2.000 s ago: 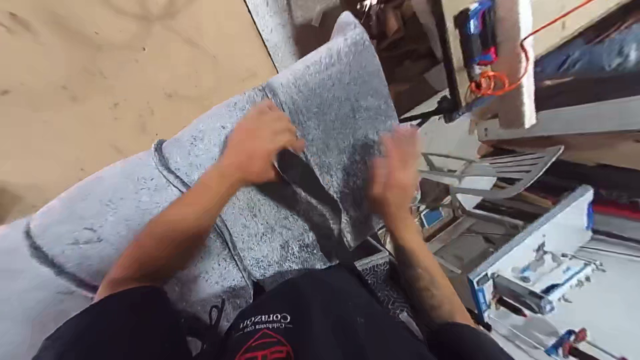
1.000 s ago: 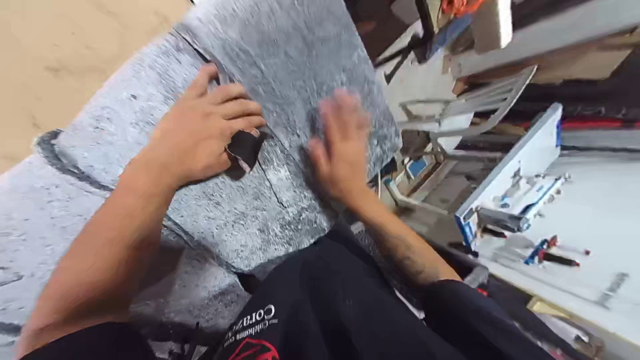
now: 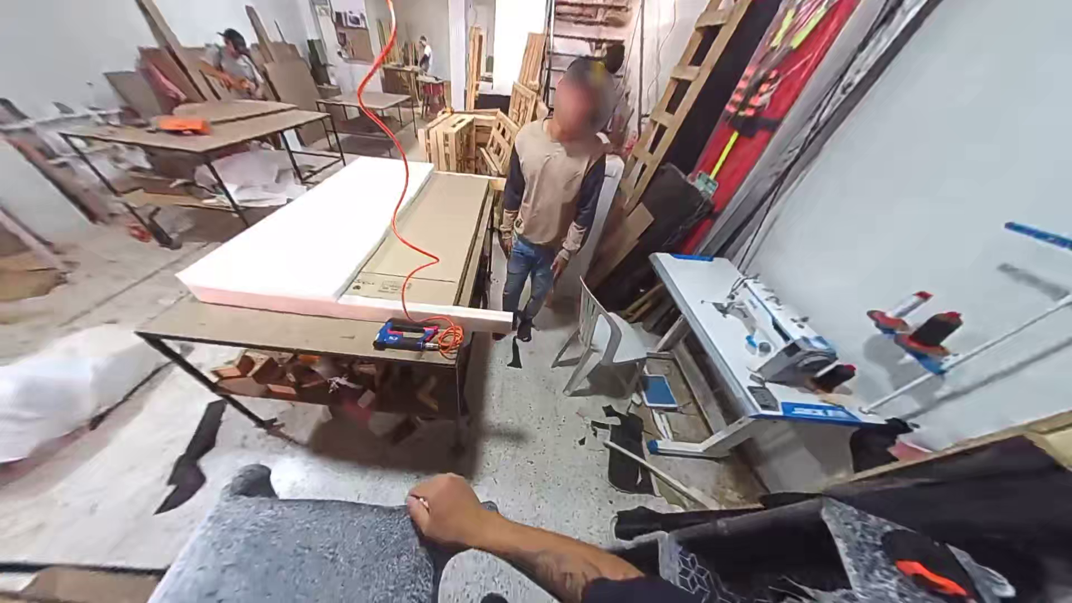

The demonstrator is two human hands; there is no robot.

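My right hand [image 3: 452, 511] is closed in a fist at the far right corner of a grey mottled fabric piece [image 3: 293, 544], its fingers curled at the edge. A small pale spot shows by the fingers; what it is I cannot tell. Beneath the wrist runs a dark strip, and a lighter grey rounded part [image 3: 490, 578] lies beside the forearm. My left hand is out of view.
A table ahead holds a white foam slab [image 3: 293, 243], cardboard [image 3: 444, 218] and a blue staple gun [image 3: 406, 335] on a red coiled air hose. A person [image 3: 548, 184] stands beside it. At right are a white chair [image 3: 607, 343], a sewing machine [image 3: 775, 327] and an orange-and-black tool [image 3: 930, 565].
The view has swung up to the room. My left hand, on the grey fabric before, is out of sight. My right hand, blurred over the fabric before, is now a fist at its edge.
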